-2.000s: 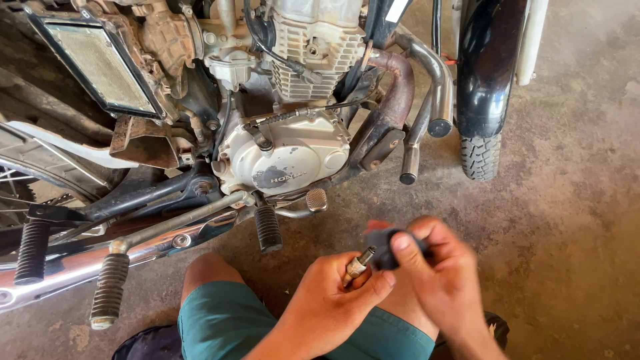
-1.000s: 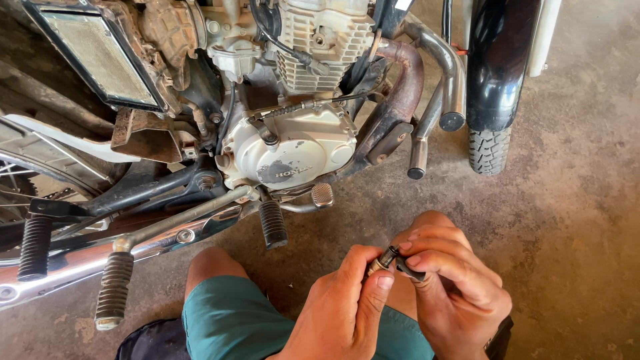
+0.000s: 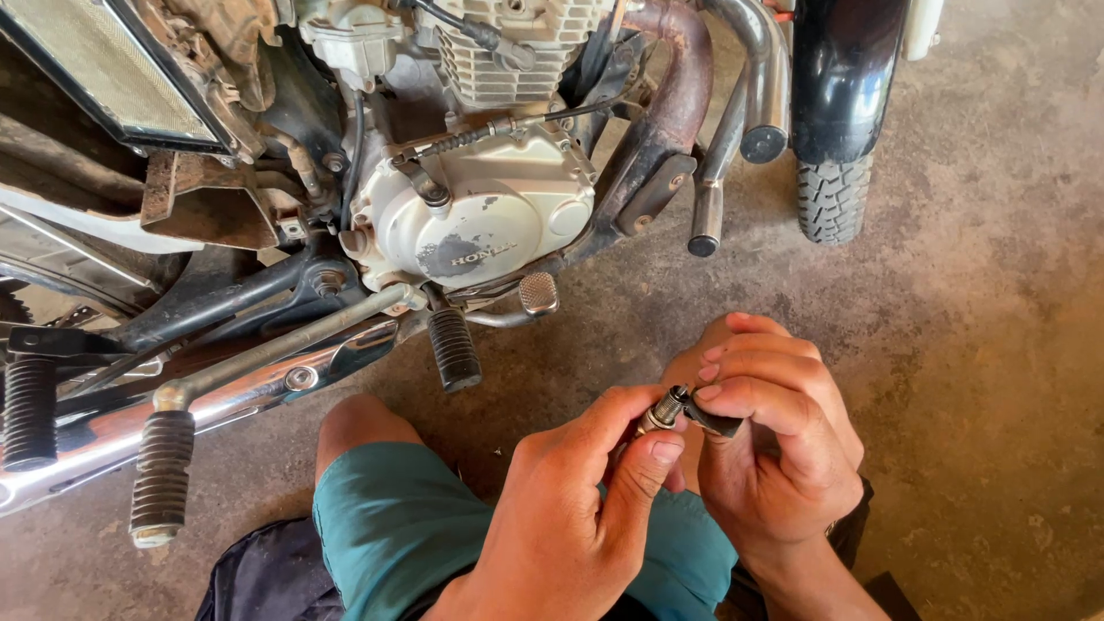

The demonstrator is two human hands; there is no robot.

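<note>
My left hand [image 3: 578, 500] grips a spark plug [image 3: 662, 412] between thumb and forefinger, its threaded end tilted up to the right. Close against it on the right, my right hand [image 3: 776, 431] pinches a small dark piece [image 3: 712, 421], perhaps sandpaper or rubber, at the plug's electrode tip. The fingers hide part of this piece and the plug's lower body. Both hands are over my lap, below and right of the Honda engine's side cover [image 3: 483, 228].
The motorcycle fills the upper left, with a kick-start lever [image 3: 285, 349], a rubber footpeg [image 3: 453, 349] and a brake pedal [image 3: 539, 294]. Exhaust pipes [image 3: 690, 78] and the front tyre [image 3: 835, 198] lie farther right. A dark cloth or bag [image 3: 276, 573] is on the concrete floor beside my leg.
Two seconds ago the dark piece was blurred beside the plug; now it is at the plug's tip. Since one second ago, the fingers of my right hand have shifted around it.
</note>
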